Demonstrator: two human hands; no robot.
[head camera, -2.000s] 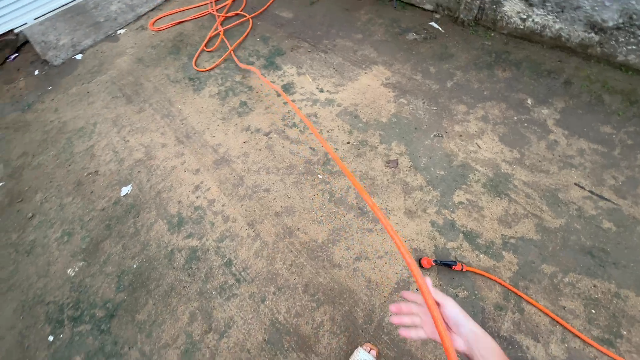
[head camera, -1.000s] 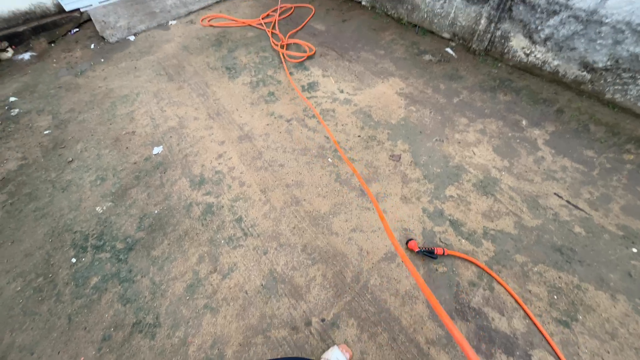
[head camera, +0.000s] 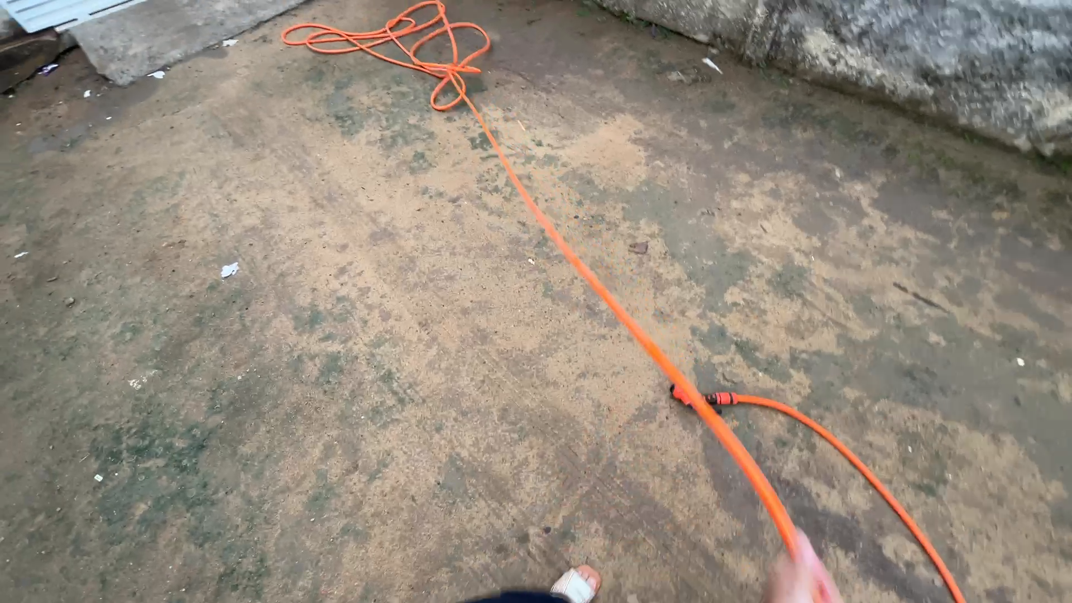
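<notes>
An orange hose (head camera: 620, 310) runs from a loose, looped pile at the top of the view down to the lower right. My right hand (head camera: 800, 578), blurred and cut off by the bottom edge, is closed around its near part. Just beyond the hand, the raised-looking hose passes in front of an orange and black spray nozzle (head camera: 720, 399), partly hiding it. From the nozzle, an orange hose length curves to the bottom right. My left hand is out of view.
A rough concrete wall (head camera: 879, 59) borders the upper right. At upper left are a concrete slab (head camera: 159, 38) and a pale corrugated sheet (head camera: 59, 10). Small litter (head camera: 229, 270) dots the stained ground. A foot in a light sandal (head camera: 576, 584) shows at the bottom.
My right hand, open beside the hose two seconds ago and out of view one second ago, is now around it. The hose now crosses in front of the nozzle, which was uncovered before.
</notes>
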